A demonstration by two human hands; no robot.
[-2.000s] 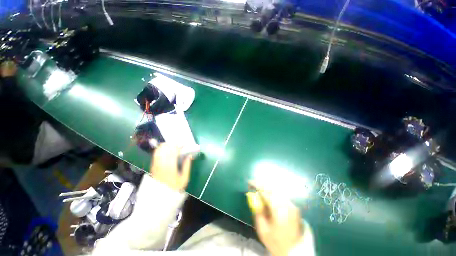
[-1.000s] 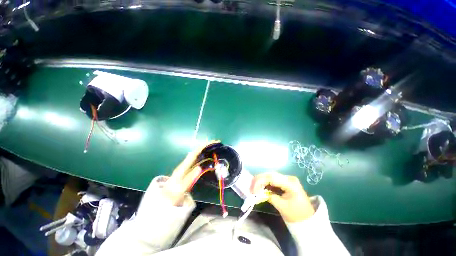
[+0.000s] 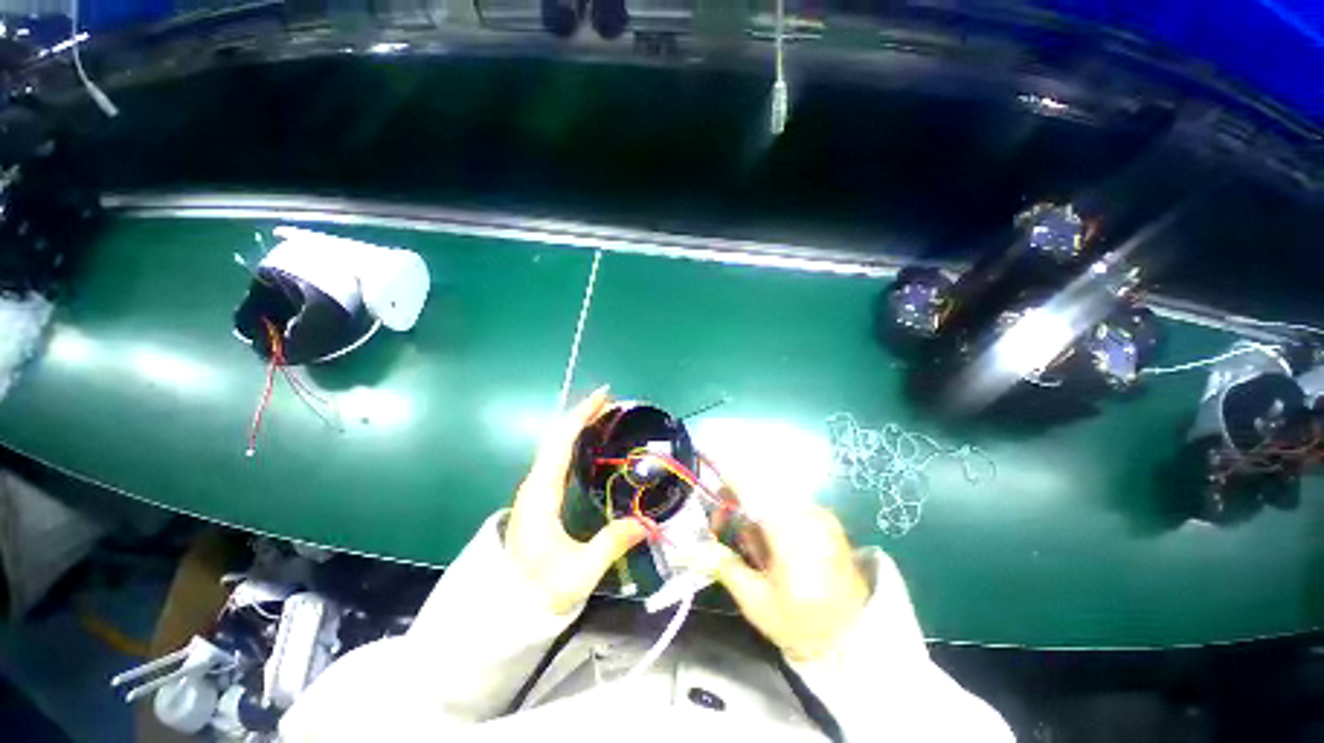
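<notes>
A camera housing (image 3: 639,447) is held above the near edge of the green belt, its dark round open end facing up. Red and yellow wires (image 3: 656,472) stick out of the opening. My left hand (image 3: 559,515) is wrapped around the housing's left side, thumb at the near rim. My right hand (image 3: 791,573) is at the housing's lower right, fingers by the wires and the white bracket; a dark thing shows at its fingers, too blurred to name. A thick white tail cable (image 3: 665,627) hangs toward my lap.
Another white housing (image 3: 327,290) with red wires lies on the green belt (image 3: 465,327) at left. A thin pale wire tangle (image 3: 893,468) lies right of my hands. Camera modules (image 3: 1111,353) cluster at right, another housing (image 3: 1252,409) beyond. White parts (image 3: 298,639) fill the lower left.
One housing has come from the pair on the belt into my left hand, opening up. Since the last earlier frame, my right hand has moved closer to the opening and the red wires have shifted rightward.
</notes>
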